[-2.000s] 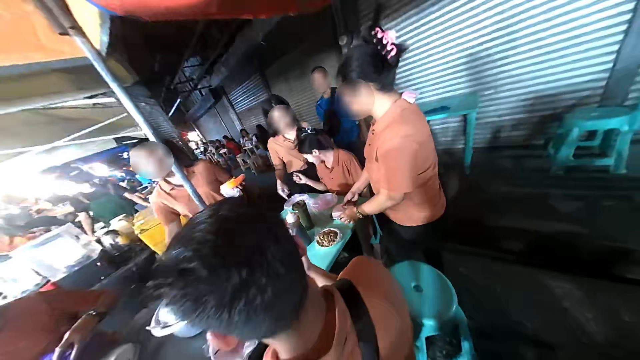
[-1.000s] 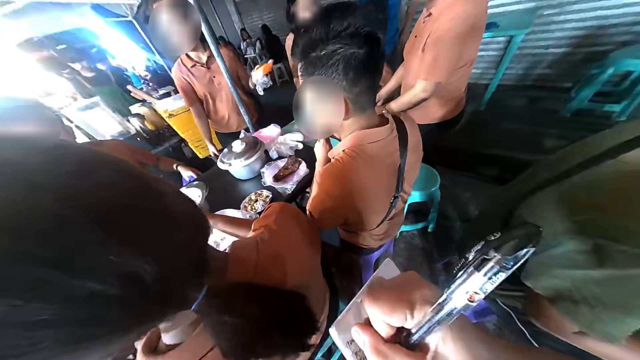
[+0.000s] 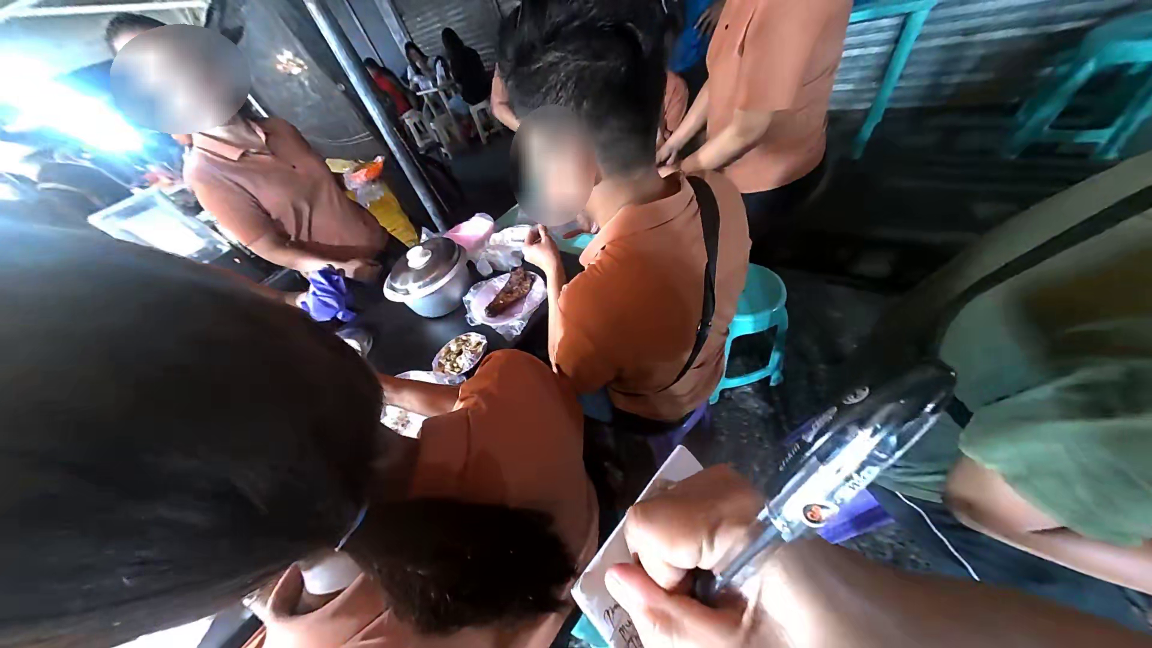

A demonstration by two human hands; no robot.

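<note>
At the lower right, my right hand [image 3: 711,558] grips a clear-barrelled pen [image 3: 828,486] with a dark cap end, tilted up to the right. Under its fingers lies a small white notepad [image 3: 603,576] with handwriting at its lower edge. The pen's tip is hidden by the fingers. My left hand does not show; whatever holds the pad is hidden or outside the view.
People in orange shirts [image 3: 648,297] surround a dark table [image 3: 387,337] with a lidded metal pot [image 3: 430,283], a plate of browned food [image 3: 508,297] and a bowl of food [image 3: 460,355]. A teal stool [image 3: 760,306] stands behind; someone in green [image 3: 1062,441] is at right.
The right hand with the pen and notepad, out of view two seconds ago, shows one second ago and now. The view has moved closer to the table.
</note>
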